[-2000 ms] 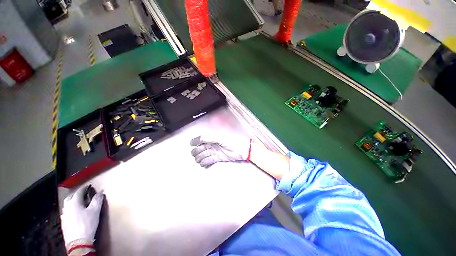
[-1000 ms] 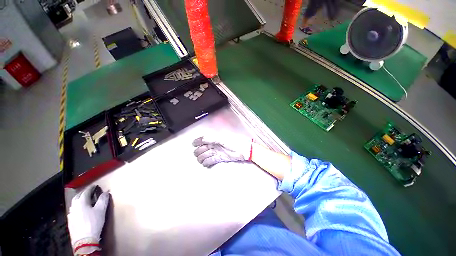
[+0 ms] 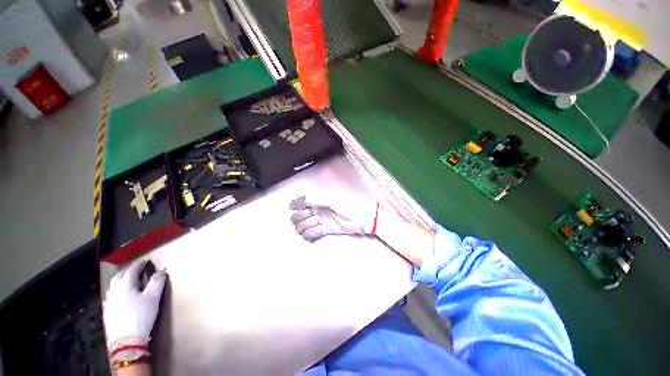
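My left hand (image 3: 136,301), in a white knit glove with red cuff edge, lies at the bench's left edge. A dark patch shows between its thumb and fingers; I cannot tell whether it is an object. My right hand (image 3: 330,222), gloved in white-grey, rests on the shiny metal bench top (image 3: 250,294), fingers loosely curled, thumb apart, nothing visible in it. Two green circuit boards with tall black parts, one nearer the fan (image 3: 491,163) and one further right (image 3: 599,236), lie on the green conveyor belt (image 3: 433,242), away from both hands.
Black parts trays (image 3: 294,167) line the bench's back, holding tan pieces (image 3: 145,194), black and yellow strips (image 3: 213,172) and small grey pieces. A black tub (image 3: 51,294) stands left. A red-wrapped post (image 3: 308,55) and a round fan (image 3: 567,55) stand beyond.
The whole view has shifted and tilted slightly, so the trays, fan and boards appear further right. Both hands keep nearly the same pose and place on the bench.
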